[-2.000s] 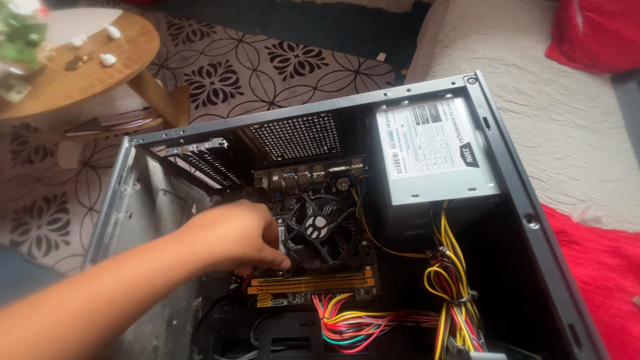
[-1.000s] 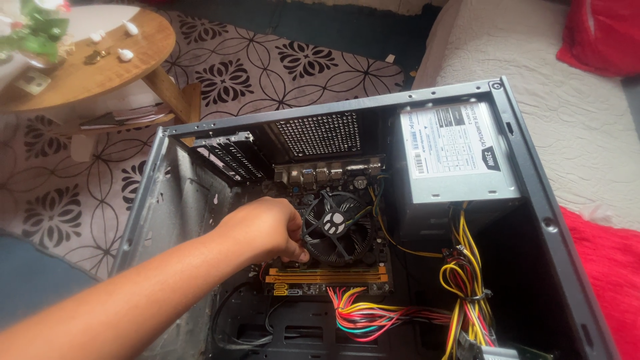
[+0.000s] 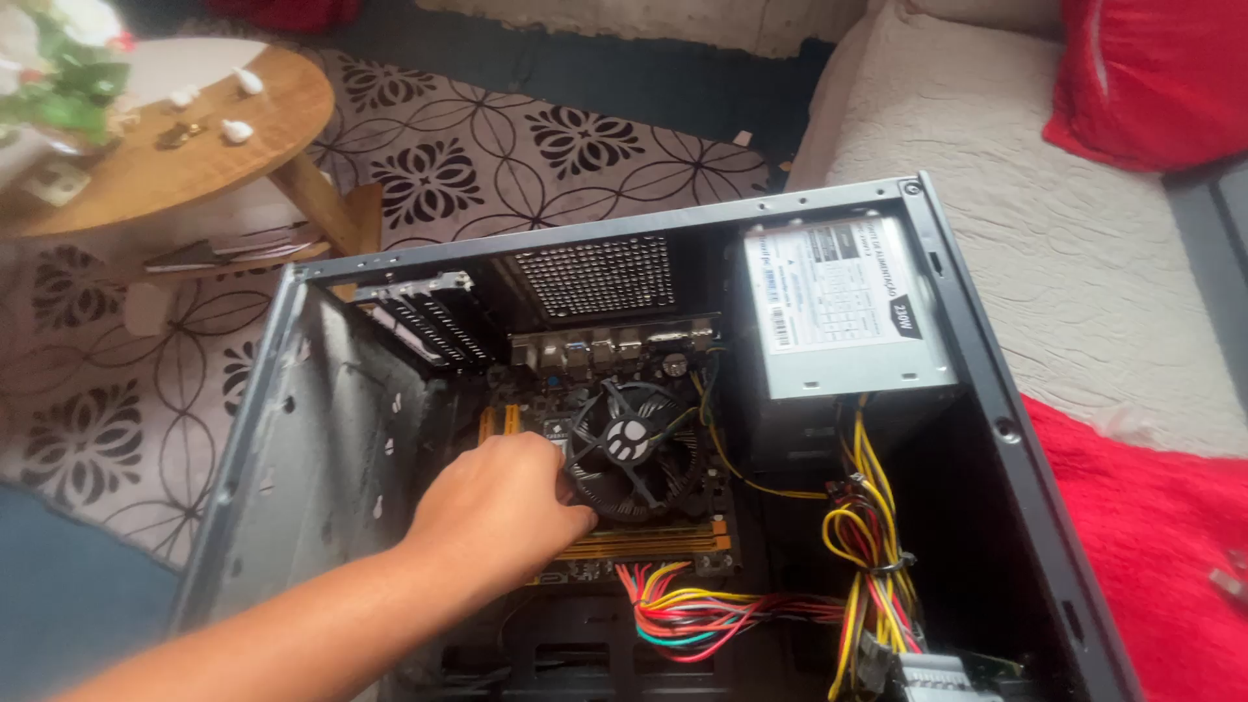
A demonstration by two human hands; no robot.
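My left hand point(image 3: 507, 497) reaches into an open computer case point(image 3: 624, 229), at the lower left edge of a round black CPU cooler fan point(image 3: 634, 439). Its thumb points toward the fan's rim, and the other fingertips are hidden behind the hand, so a grip cannot be made out. Just below the fan lie the orange memory slots point(image 3: 643, 541) of the motherboard. A bundle of coloured wires point(image 3: 682, 609) runs right from the board's lower edge. The power supply point(image 3: 838, 302) sits at the case's upper right. My right hand is not in view.
Yellow and black cables point(image 3: 877, 556), tied together, hang below the power supply beside the case's right wall. Behind the case are a patterned rug point(image 3: 429, 180) and a round wooden table point(image 3: 292, 107). A bed or sofa with a light cover point(image 3: 975, 195) and red fabric point(image 3: 1150, 546) lies right.
My left hand stays by the lower left of the fan. Orange slots left of the fan now show above the hand. The view has shifted somewhat.
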